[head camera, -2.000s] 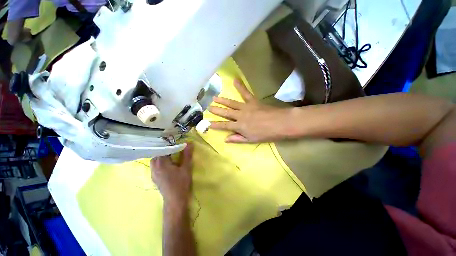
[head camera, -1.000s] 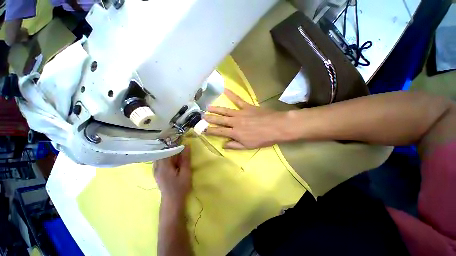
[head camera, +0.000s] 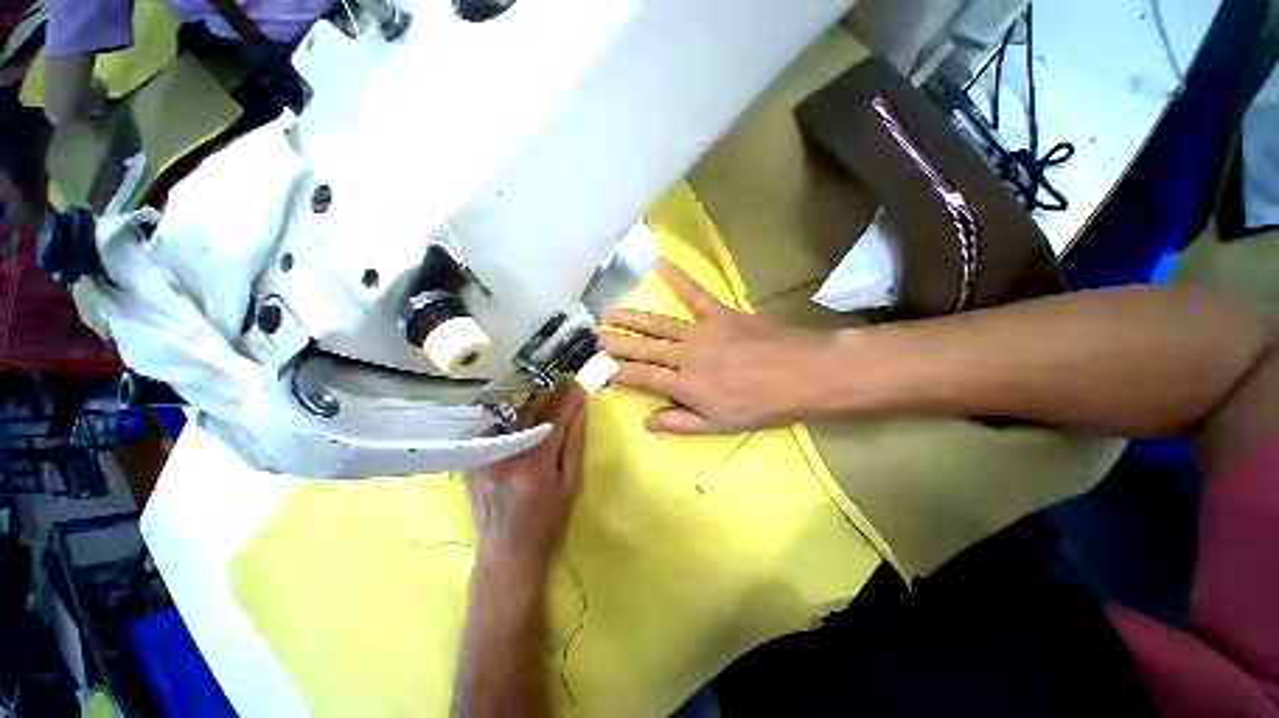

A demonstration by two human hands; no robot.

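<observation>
A large yellow sheet point(head camera: 729, 519) lies under the machine head point(head camera: 519, 154). A narrow edge line separates it from the khaki area point(head camera: 968, 477) at the right. My left hand point(head camera: 526, 484) comes up from the bottom edge, with its fingertips partly hidden under the head beside the needle area. Whether it grips the sheet cannot be told. My right hand point(head camera: 715, 362) lies palm down on the yellow sheet, right of the ribbed knob point(head camera: 596, 370), fingers apart and holding nothing. The needle and presser foot are not clearly visible.
A dark brown zipper panel point(head camera: 919, 197) lies behind my right forearm. A black cable point(head camera: 1035, 175) is on the white table at the upper right. White cloth point(head camera: 211, 239) wraps the head's end. Another person's arm point(head camera: 70, 77) shows at the upper left.
The view has shifted, so the scene sits further right. My left fingertips have moved further in under the machine head. My right hand stays flat on the sheet.
</observation>
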